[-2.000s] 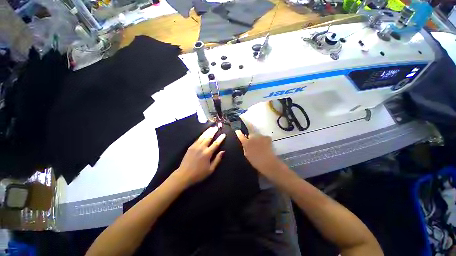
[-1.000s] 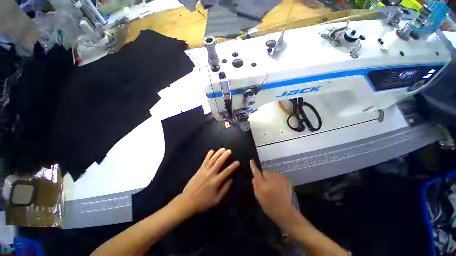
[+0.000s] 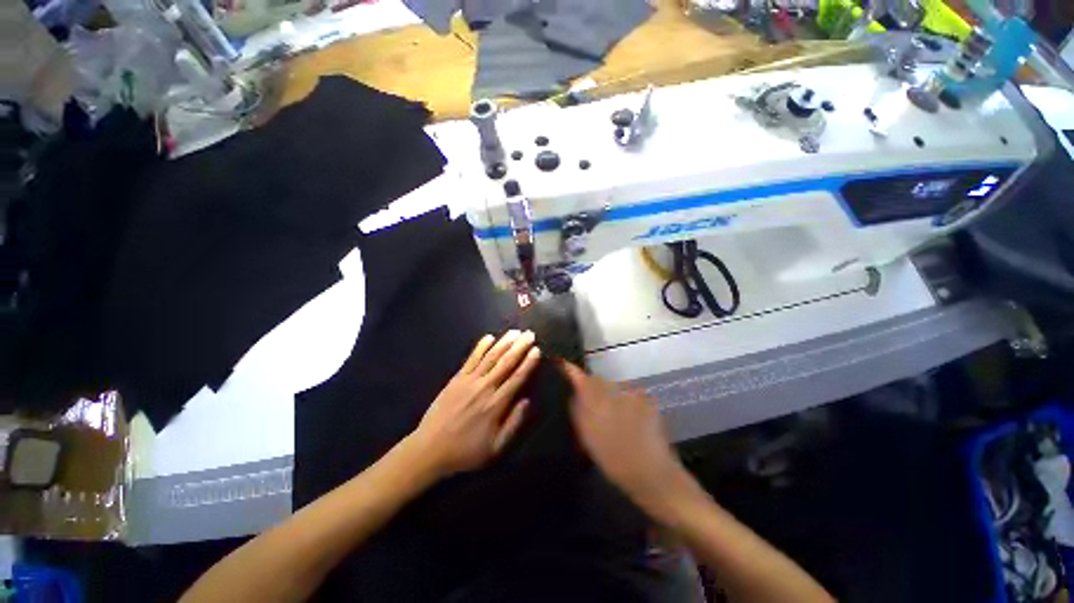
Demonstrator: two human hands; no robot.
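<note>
A black fabric panel point(image 3: 400, 318) lies on the white machine bed point(image 3: 707, 320) and runs under the presser foot and needle point(image 3: 525, 295), down over the table's front edge. My left hand point(image 3: 473, 403) lies flat on the panel just in front of the needle, fingers close together, palm down. My right hand point(image 3: 618, 430) is at the panel's right edge, index finger and thumb at the cloth; it is slightly blurred, and whether it pinches the fabric is hard to tell. The sewing machine point(image 3: 754, 177) stands behind both hands.
Black-handled shears point(image 3: 700, 280) lie on the bed under the machine arm, beside a yellow ring point(image 3: 655, 262). A stack of black panels point(image 3: 236, 236) is at the left. A taped cardboard piece point(image 3: 88, 471) sits at the left corner. A blue bin point(image 3: 983, 495) is at the lower right.
The panel has moved away from me under the needle, its far edge now further back. Both hands came back from the needle, then moved slightly forward again.
</note>
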